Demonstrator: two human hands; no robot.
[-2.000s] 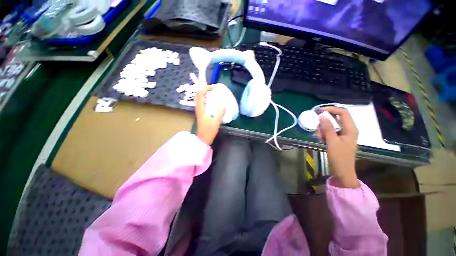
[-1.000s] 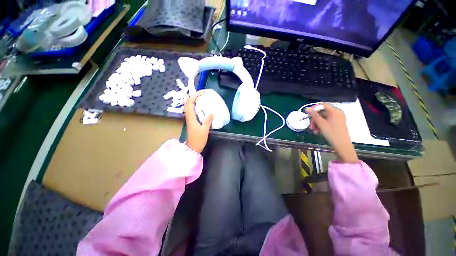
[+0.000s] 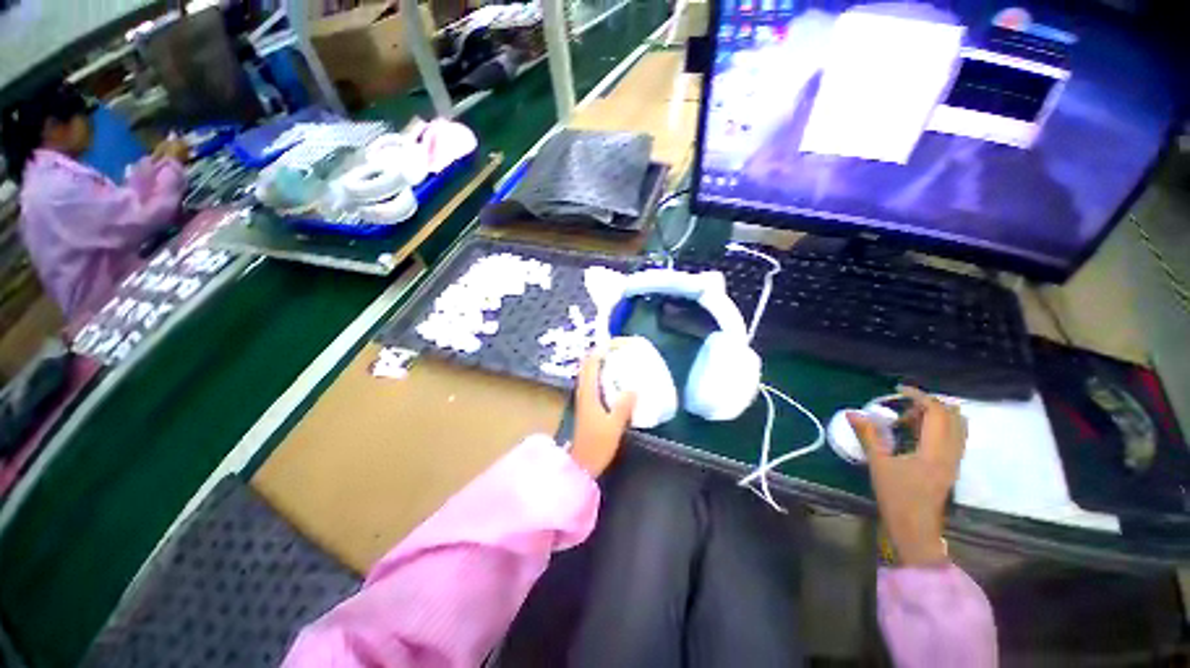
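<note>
A white and pale blue headset [image 3: 722, 381] with cat ears stands on the green bench in front of the keyboard. My left hand [image 3: 603, 415] grips its left earcup. My right hand [image 3: 914, 450] is over a round white puck [image 3: 848, 432] on a thin white cable [image 3: 791, 457]. My right thumb and fingertips are at the puck's right side; whether they hold a small piece there cannot be made out. White plug-in parts [image 3: 480, 303] lie in two heaps in the dark dotted tray [image 3: 525, 338] left of the headset.
Behind are a black keyboard [image 3: 900, 315] and a monitor [image 3: 914, 144] with open windows. A paper sheet [image 3: 1011, 457] and a mouse [image 3: 1122, 420] are at right. A cardboard sheet [image 3: 392, 450] and dotted grey bag [image 3: 222, 587] are at left. A person in pink [image 3: 98, 215] sits across the line.
The view has tilted up, showing more of the monitor and the person across the line. Windows now show on the screen. My left hand stays on the earcup; my right hand stays at the puck.
</note>
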